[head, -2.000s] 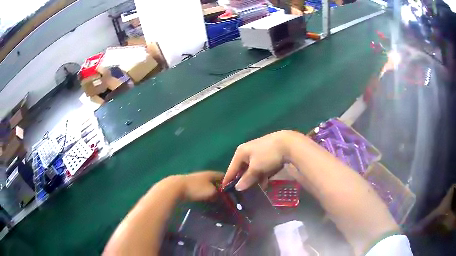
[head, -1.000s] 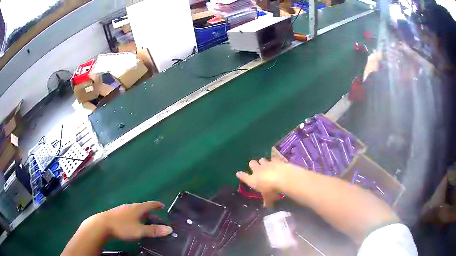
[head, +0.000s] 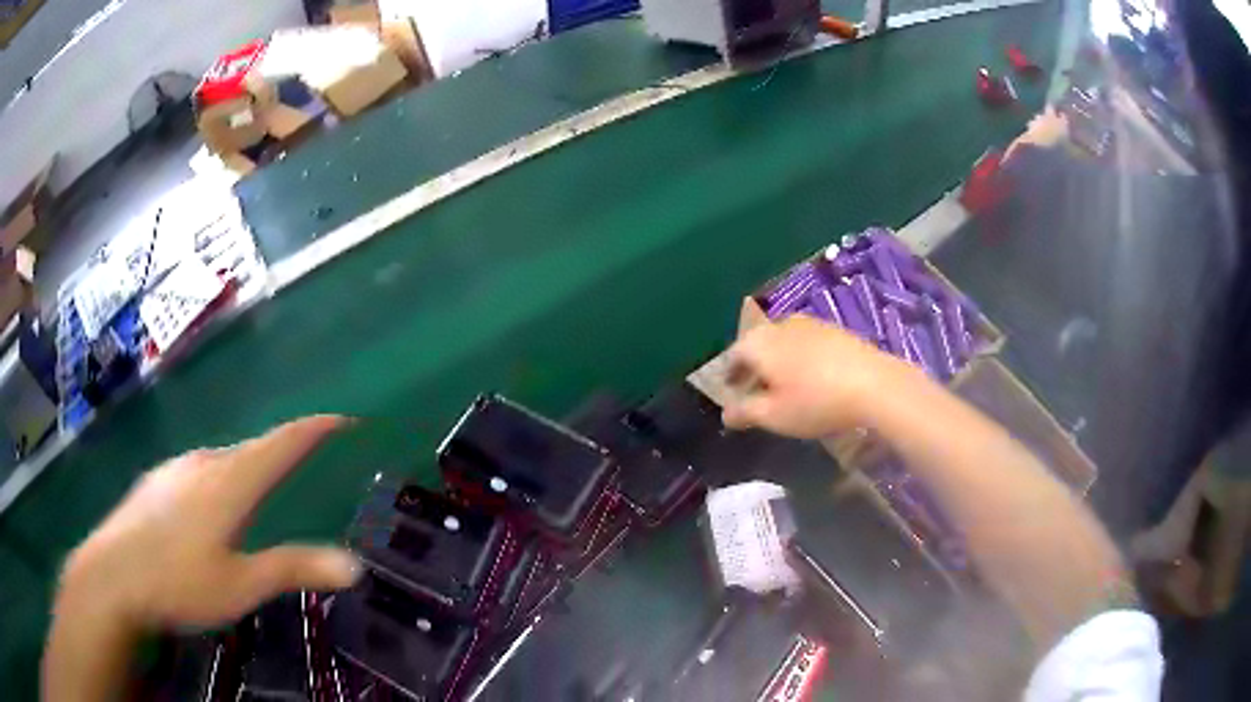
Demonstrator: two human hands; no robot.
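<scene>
Black radios with glossy backs and red edges point(head: 528, 460) lie stacked and leaning in the lower middle. My left hand point(head: 206, 549) is open and empty at their left, thumb and fingers apart, slightly blurred. My right hand point(head: 796, 377) is right of the radios, in front of a box of purple cylinders point(head: 878, 302). Its fingers are curled beside a small pale flat piece point(head: 713, 377); whether they grip it is unclear. A white packet point(head: 749, 538) lies below it.
A green belt point(head: 576, 261) with pale metal edging runs behind. A second open box point(head: 1029, 418) adjoins the cylinders. A thin rod point(head: 840, 592) and a red strip point(head: 793, 672) lie lower right. A person's hand point(head: 1045, 130) and red items show upper right.
The view has tilted down, showing more radios. My hands have parted from their earlier work together on a dark red-edged piece. The red piece near my right hand no longer shows there.
</scene>
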